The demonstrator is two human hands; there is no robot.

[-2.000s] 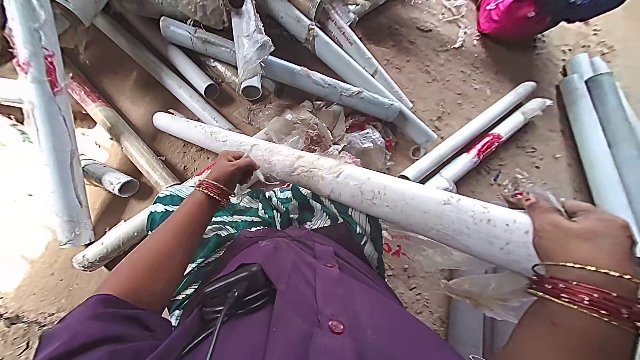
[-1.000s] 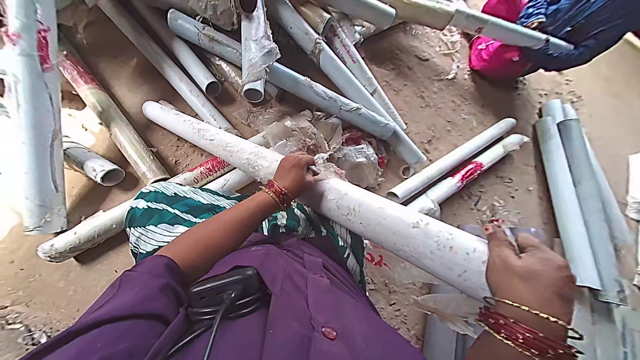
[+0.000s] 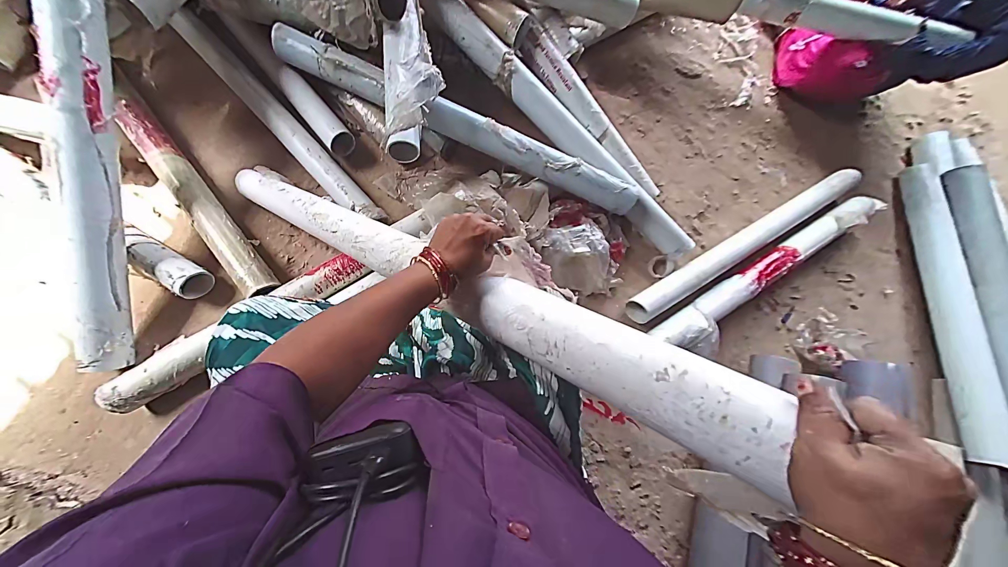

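Note:
A long white plastic pipe (image 3: 630, 370), its surface flecked with paper or film residue, lies slanting across my lap over a green-and-white patterned cloth. My right hand (image 3: 874, 465) grips its near end at the lower right, with thin torn film about the fingers. At the middle of the pipe is my left hand (image 3: 468, 246), its fingers curled on a pinched piece of torn wrapping. Crumpled plastic wrapping (image 3: 579, 252) lies on the ground just beyond that hand.
Many pipes (image 3: 535, 150) are heaped at the top. Two white pipes (image 3: 748, 244) lie right of centre, and grey pipes (image 3: 957, 291) at the right edge. A wrapped pipe (image 3: 83, 189) stands out at left. Another person's pink-and-blue clothing (image 3: 835, 63) shows at top right.
My left hand has moved right along the pipe, from nearer its far end to about its middle. My right hand keeps hold of the near end. Another pipe has come into view at top right.

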